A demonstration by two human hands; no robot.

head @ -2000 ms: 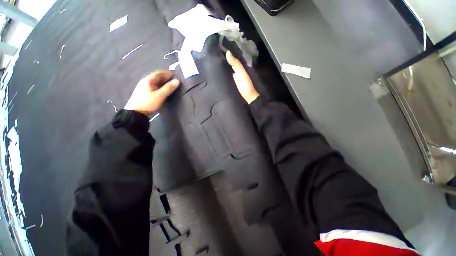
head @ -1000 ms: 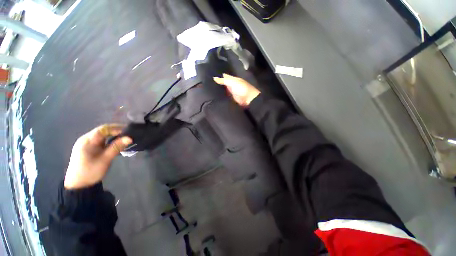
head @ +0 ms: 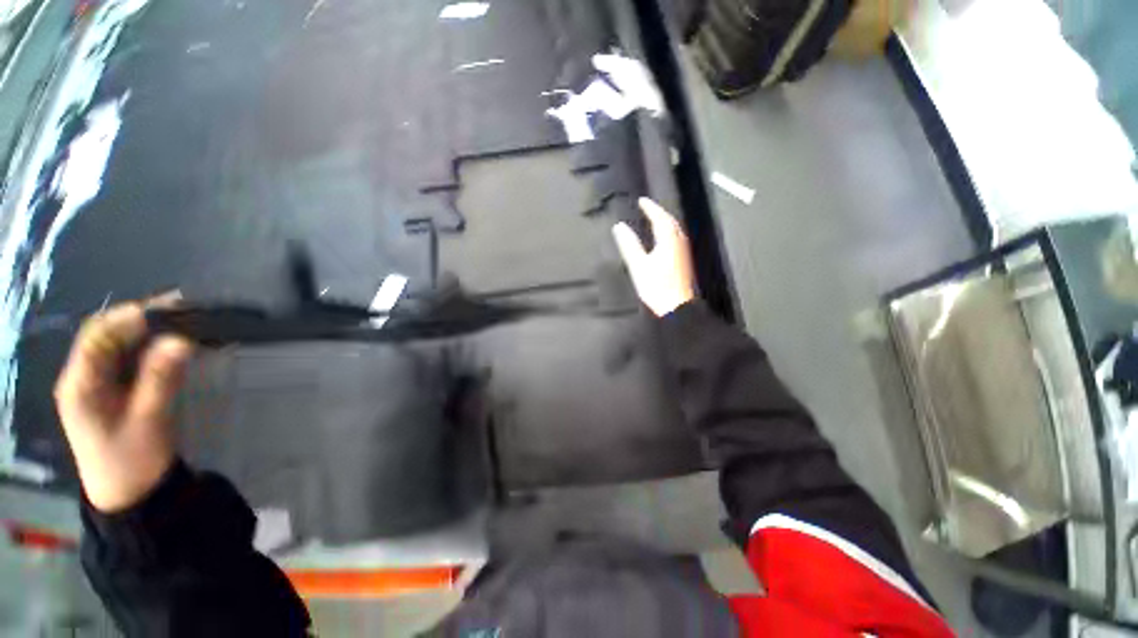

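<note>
My left hand [head: 122, 386] is at the left, its thumb and fingers pinched on a long dark strip of black waste [head: 337, 327] that stretches right across the material. The strip is blurred. My right hand [head: 656, 256] lies at the right edge of the black sheet [head: 287, 137], fingers spread; whether it presses the sheet is unclear. A dark cut panel [head: 524, 224] with notched outlines lies between the hands. Another dark panel [head: 587, 405] lies nearer me. White scraps [head: 612, 97] lie beyond my right hand.
A grey side ledge [head: 799, 212] runs along the right, with a small white strip [head: 733, 188] on it. A dark bundle [head: 761, 44] lies at its far end. A metal-framed panel [head: 992, 399] stands at the right. An orange bar [head: 374, 580] shows at the lower left.
My left hand has moved left and slightly down, drawing out the strip. The view has turned and shifted. My right hand stays near the sheet's right edge, its fingers more spread.
</note>
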